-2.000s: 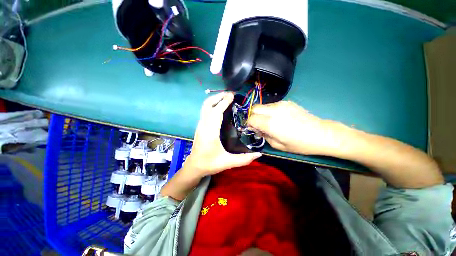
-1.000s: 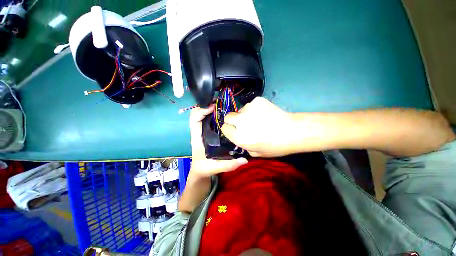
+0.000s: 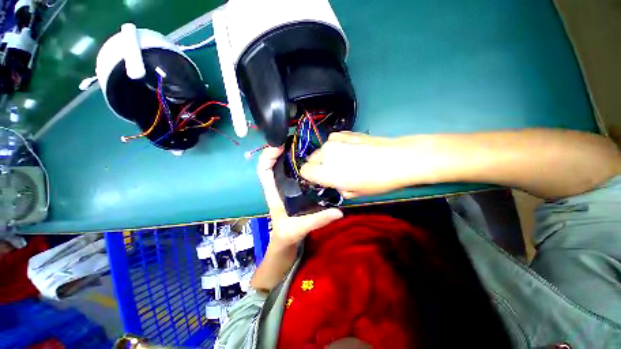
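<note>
A white-and-black camera body [image 3: 293,61] lies on the green bench, its black side towards me. Coloured wire leads [image 3: 306,135] run from its opening into a black camera head shell [image 3: 299,199] at the bench edge. My left hand [image 3: 282,204] holds the shell from the left and below, thumb underneath. My right hand [image 3: 354,163] is over the shell with fingers closed among the wires. Its fingertips and whatever they pinch are hidden. One loose lead with a white plug [image 3: 249,155] sticks out left of the shell.
A second camera body [image 3: 150,82] with loose wires and a white antenna stands left on the green bench [image 3: 449,75]. A small fan-like unit [image 3: 26,194] is at the far left. Below the bench, a blue crate [image 3: 163,279] holds stacked white-and-black units [image 3: 228,262].
The view has turned, so bench and bodies sit further left than two seconds ago. My left hand still holds the shell. My right hand stays at the wires, with its forearm now more level.
</note>
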